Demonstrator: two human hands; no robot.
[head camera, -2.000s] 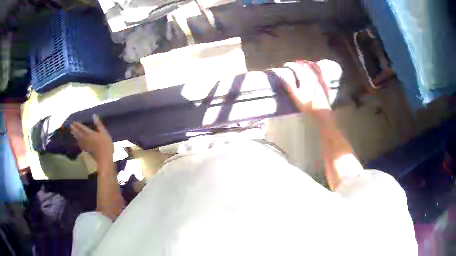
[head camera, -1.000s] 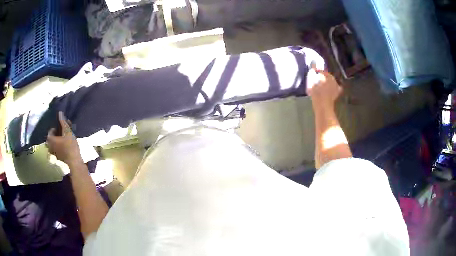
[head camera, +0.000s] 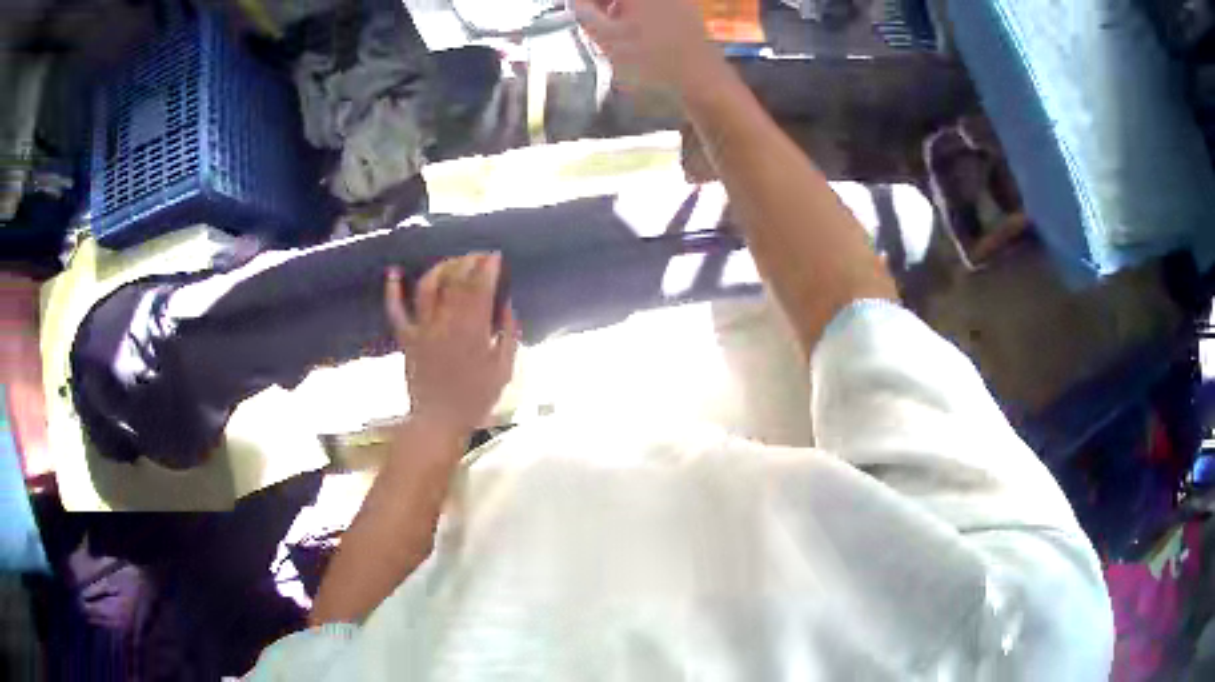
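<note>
A dark garment tube (head camera: 333, 304) lies along the narrow sleeve board (head camera: 910, 220), its left end bunched and hanging past the pale pad. Bright sun stripes cross its right part. My left hand (head camera: 460, 333) lies on the middle of the garment, fingers spread, holding nothing. My right hand (head camera: 646, 37) is beyond the board at the top edge, partly cut off; whether it holds anything cannot be told. My right forearm crosses over the board.
A blue plastic basket (head camera: 167, 133) stands behind the left end, beside grey crumpled cloth (head camera: 360, 113). A cream board (head camera: 560, 173) lies behind the sleeve board. A wire frame (head camera: 970, 193) and light-blue slab (head camera: 1066, 133) are right. An orange packet (head camera: 733, 19) lies at the back.
My right hand has left the board's rounded end and reached away to the back. My left hand has moved right, from the garment's left end to its middle. The camera view has shifted slightly.
</note>
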